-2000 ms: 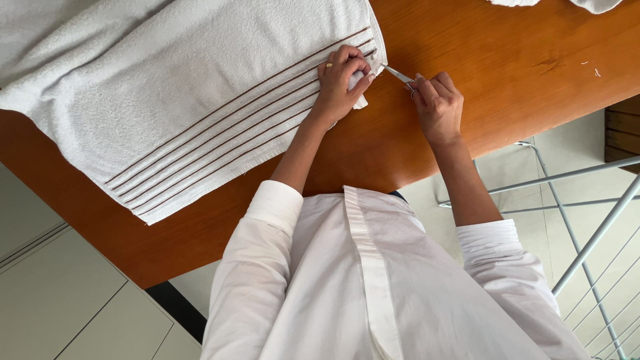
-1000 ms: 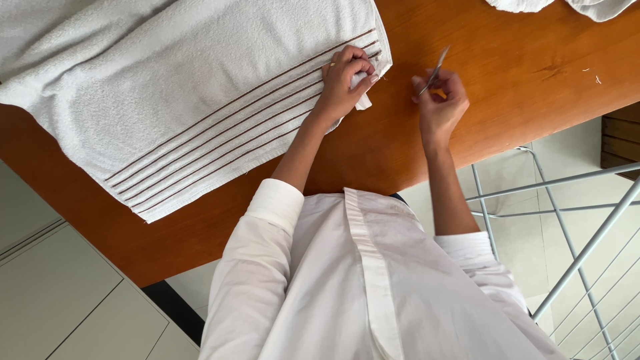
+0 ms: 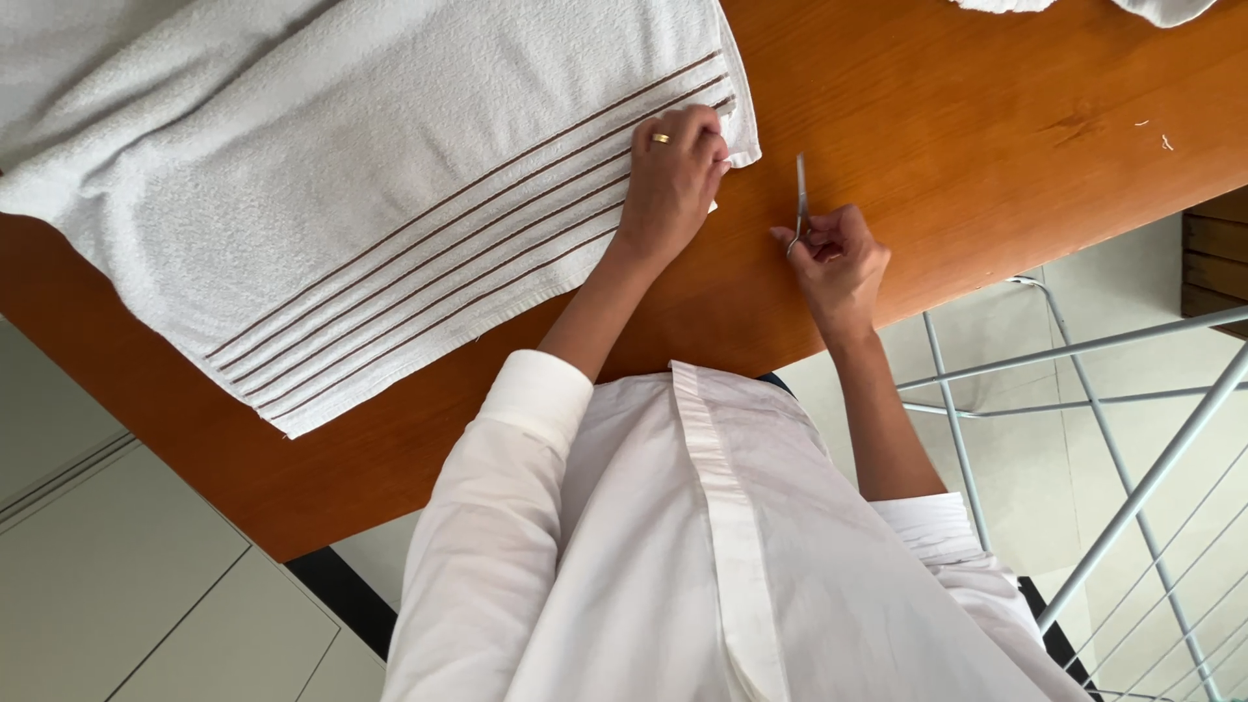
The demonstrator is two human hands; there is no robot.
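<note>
A white terry towel (image 3: 390, 166) with several brown stripes lies over the wooden table, wrinkled at its upper left. My left hand (image 3: 675, 180), with a ring on one finger, pinches the towel near its right corner, where the stripes end; the fingertips partly hide the cloth. To the right of that corner, my right hand (image 3: 843, 261) holds small metal scissors (image 3: 801, 190) by the handles, their blades pointing up and apart from the towel.
Bits of white thread (image 3: 1166, 142) lie on the wooden table (image 3: 936, 146) at the right. More white cloth (image 3: 1165, 8) shows at the top edge. A metal drying rack (image 3: 1150, 478) stands below the table's right side, near a slatted wooden crate (image 3: 1214, 253). Pale cabinet fronts (image 3: 107, 575) are at lower left.
Two seconds ago the scissors' tips were at the towel's corner; my right hand has since drawn them away to the right. My left hand has stayed at the corner.
</note>
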